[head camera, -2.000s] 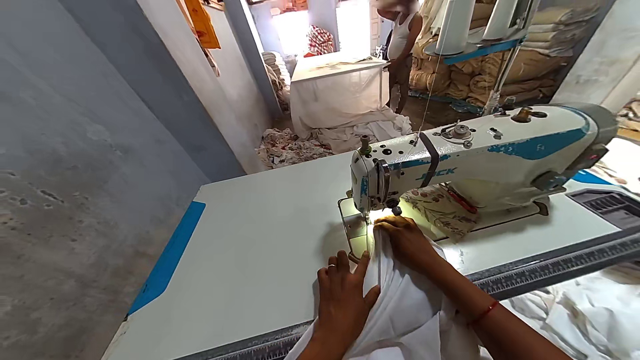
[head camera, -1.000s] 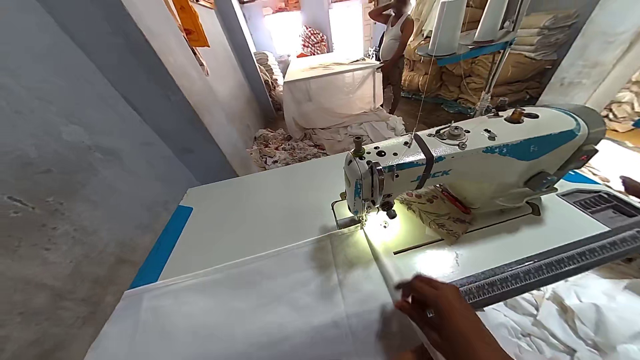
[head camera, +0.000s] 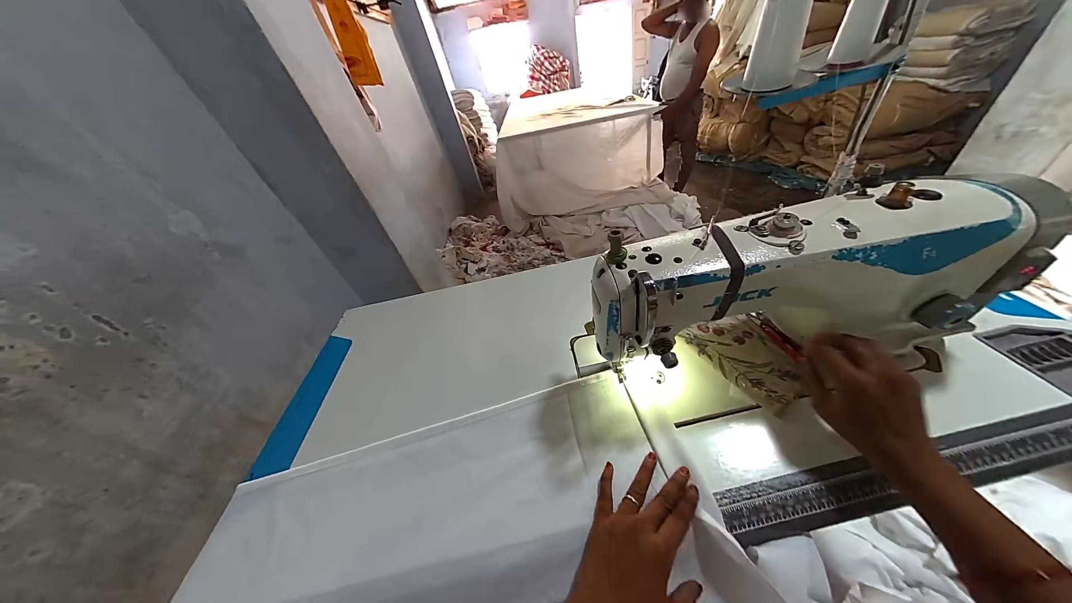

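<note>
White fabric [head camera: 469,494] lies spread on the sewing table, its corner beneath the needle area of a lit Jack sewing machine [head camera: 804,268]. My left hand [head camera: 641,528] rests flat on the fabric near its folded edge, fingers apart, a ring on one finger. Under the machine's arm, my right hand [head camera: 863,394] is at a red-handled tool [head camera: 779,337] lying on a folded floral cloth [head camera: 745,360]; blur hides whether the fingers grip it.
A measuring tape strip [head camera: 997,456] runs along the table's front edge, with white fabric [head camera: 846,553] heaped below. Thread cones [head camera: 777,50] stand behind the machine. Farther back, a person [head camera: 691,67] stands beside a cloth-covered table [head camera: 578,159]; sacks [head camera: 888,117] are piled behind.
My right hand has moved from the front fabric to the red-handled tool beneath the machine's arm. My left hand now lies on the fabric, which was bunched under both hands two seconds ago and is now spread leftward.
</note>
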